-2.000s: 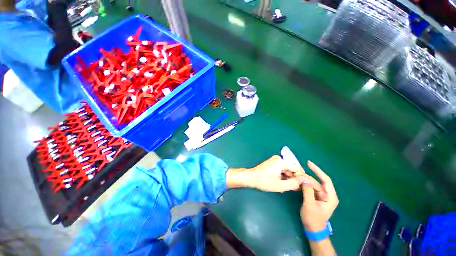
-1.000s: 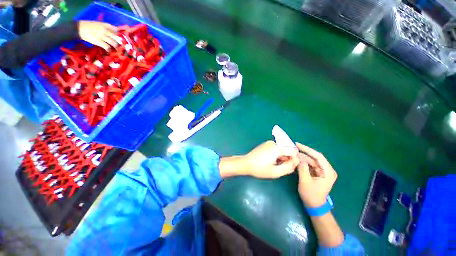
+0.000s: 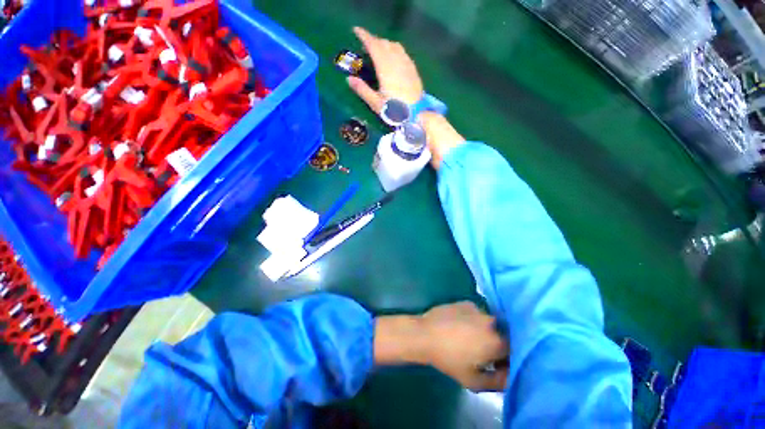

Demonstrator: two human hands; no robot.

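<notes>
My right hand (image 3: 387, 74) is stretched out to the upper middle, fingers and thumb apart, with nothing seen in it. A small dark watch body (image 3: 348, 61) lies on the bench between its thumb and fingers. The white solvent bottle (image 3: 401, 159) stands upright by the right wrist, with a round grey cap-like piece (image 3: 395, 112) over the hand's edge. My left hand (image 3: 465, 345) is curled at lower centre against the right sleeve. A small dark piece with a bright edge (image 3: 495, 366) shows at its fingers; most of it is hidden.
A blue bin (image 3: 226, 197) full of red clamps (image 3: 126, 109) stands left; a black clamp tray (image 3: 71, 377) lies below it. White papers (image 3: 288, 226), a blue stick (image 3: 337, 209) and slim tools lie mid-bench. Two round brown pieces (image 3: 354, 131) lie near the bottle. Another blue bin (image 3: 721, 390) is lower right.
My right hand has left my left hand and reached up and left past the bottle. My left hand has turned and sits lower. The view has shifted, and the other person's hand is gone from the bin.
</notes>
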